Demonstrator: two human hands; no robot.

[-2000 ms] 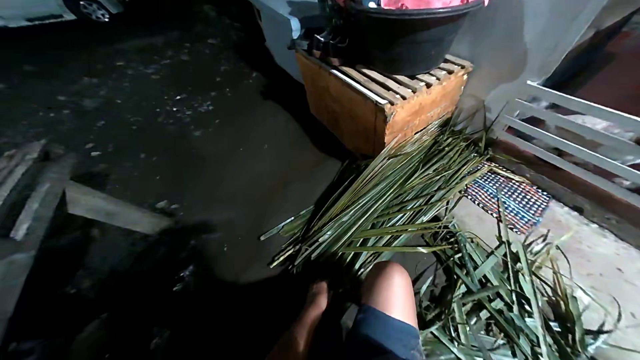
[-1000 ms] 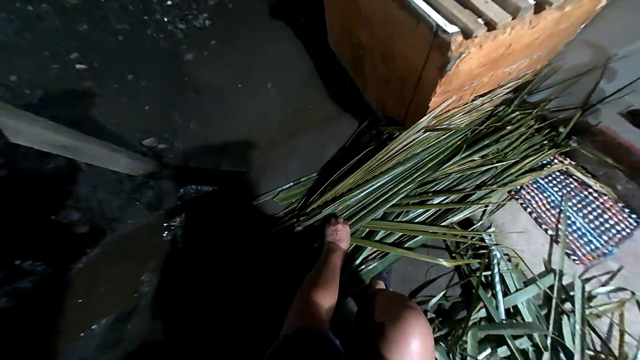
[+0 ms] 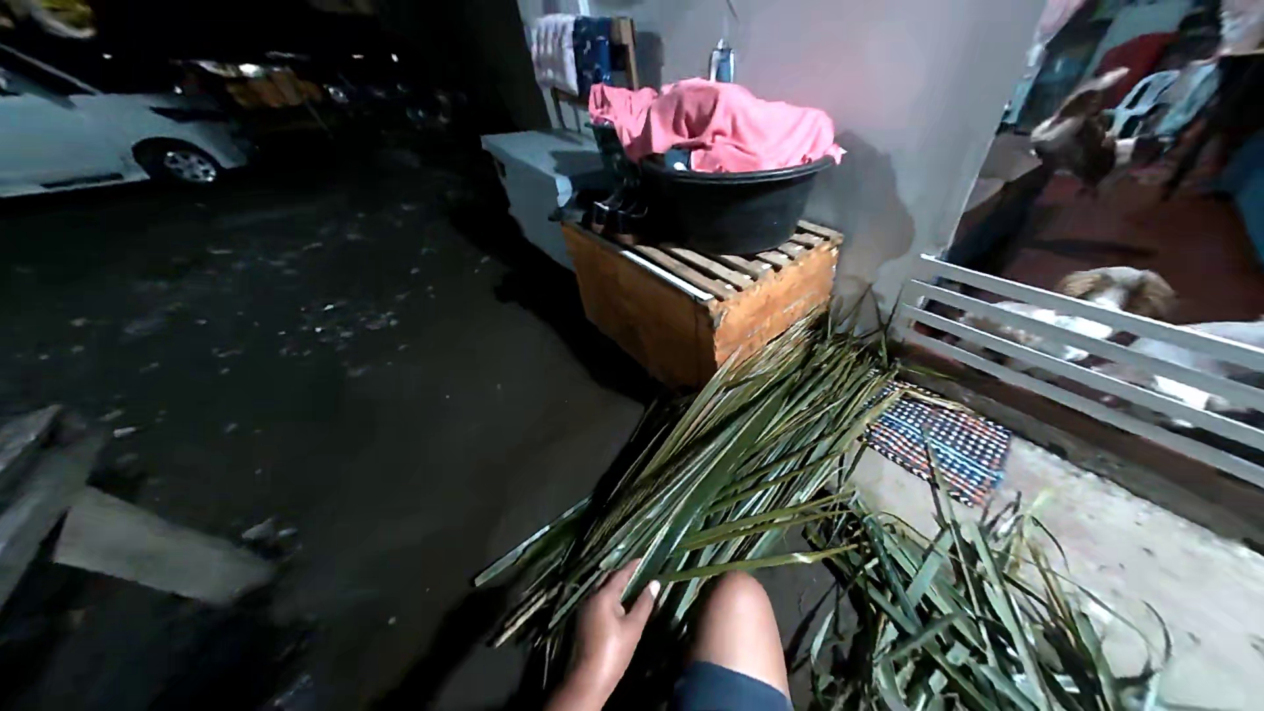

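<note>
My left hand [image 3: 610, 622] is at the bottom centre, thumb on its right side, closed on the lower end of a long green palm leaf strip [image 3: 703, 491]. That strip slants up and right over a large pile of long narrow palm leaves [image 3: 780, 405], which lies against a wooden crate. A looser heap of cut, curled leaf strips [image 3: 948, 612] lies at the lower right. My bent bare knee [image 3: 736, 617] is just right of the hand. My right hand is not in view.
A slatted wooden crate [image 3: 652, 321] bears a black tub [image 3: 741, 209] with pink cloth [image 3: 731, 123]. A woven mat [image 3: 938, 439] lies beside a low slatted barrier [image 3: 1086, 365], with dogs [image 3: 1116, 291] behind it. Boards [image 3: 148, 543] lie at left; a car [image 3: 99, 133] stands further back.
The view has tilted up since one second ago, bringing the tub and the dogs into sight. A broad leaf strip now shows in my left hand over the pile.
</note>
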